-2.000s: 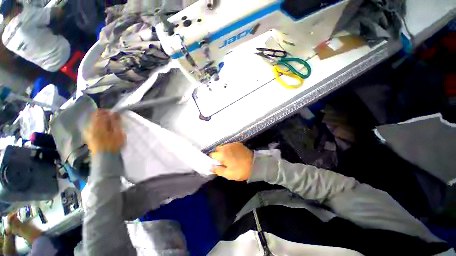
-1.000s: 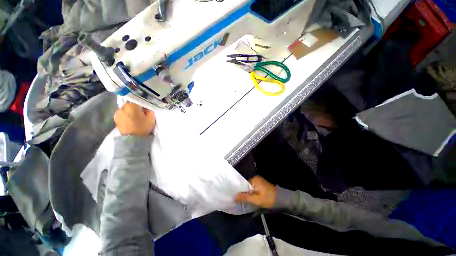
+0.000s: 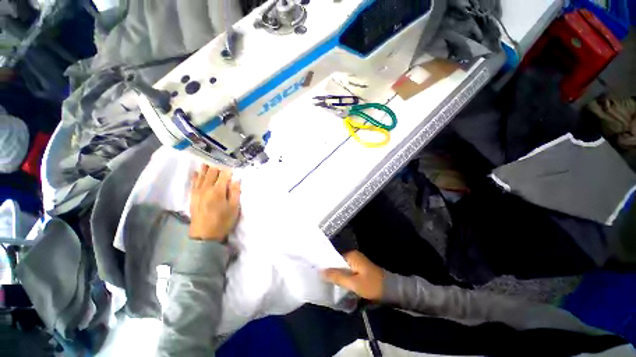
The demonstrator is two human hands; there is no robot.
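A white cut piece (image 3: 272, 258) lies over the left end of the machine table and hangs over the front edge. A grey fabric panel (image 3: 157, 233) lies beside and partly under it. My left hand (image 3: 214, 202) lies flat on the white piece, fingers spread, just in front of the presser foot area (image 3: 252, 150). My right hand (image 3: 359, 275) pinches the white piece's right edge between thumb and fingers, near the table's front corner. Whether the needle is in the cloth cannot be told.
The sewing machine (image 3: 279, 77) stands behind. Scissors (image 3: 369, 125), dark snips (image 3: 336, 102) and a brown card (image 3: 434, 77) lie on the table. Grey cut pieces (image 3: 104, 125) are heaped left. A grey panel with white edges (image 3: 568, 178) lies right. A red stool (image 3: 577, 52) stands top right.
Since the earliest frame, the white piece has come to the machine's left end. My left hand has moved from beside the presser foot toward me and flattened. My right hand still holds the edge.
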